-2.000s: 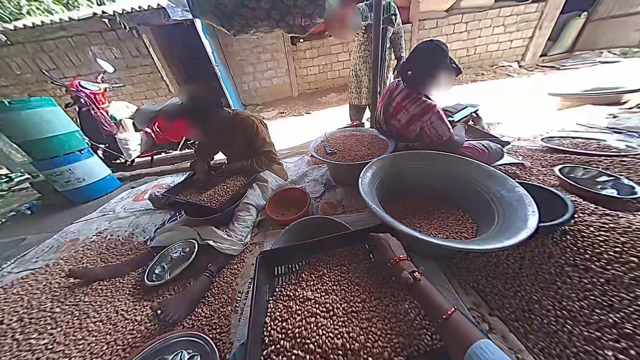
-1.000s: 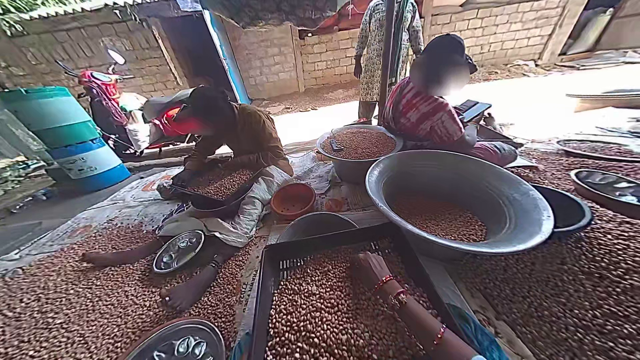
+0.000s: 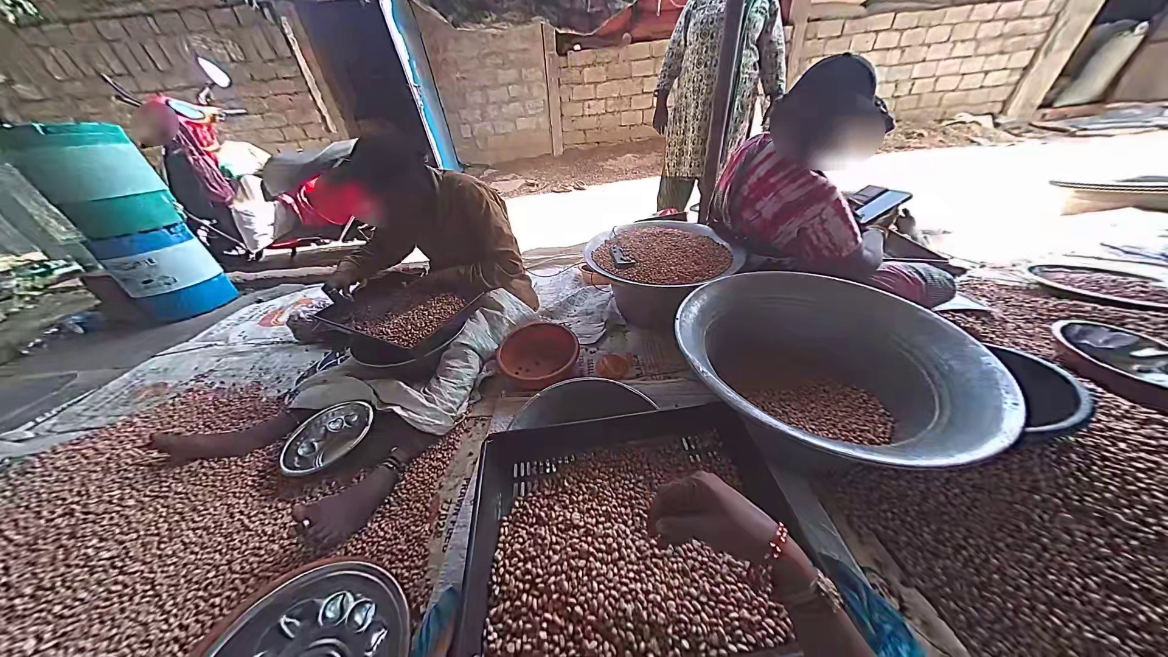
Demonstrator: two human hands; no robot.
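Note:
Small brown nuts or seeds (image 3: 584, 547) fill a black slotted plastic crate (image 3: 476, 538) in front of me. Over its right half is my right hand (image 3: 701, 516), with bangles at the wrist and fingers curled down at the top of the pile; whether they pinch anything is hidden. My left hand is out of the frame. Beyond the crate's far edge stands a grey metal bowl (image 3: 584, 400). A large metal basin (image 3: 949, 383) with more of the nuts in its bottom is at the crate's far right.
A person (image 3: 438, 219) sits at the left over a black tray (image 3: 411, 315); another (image 3: 794, 201) sits at the back right, and a third (image 3: 693, 100) stands behind. An embossed metal plate (image 3: 319, 611), a reddish bowl (image 3: 538, 354) and a filled basin (image 3: 662, 292) surround the crate. Nuts cover the ground both sides.
My right hand has moved from the crate's far edge, where it was two seconds ago, nearer to me over the nuts. The standing person's arm, raised earlier, hangs down.

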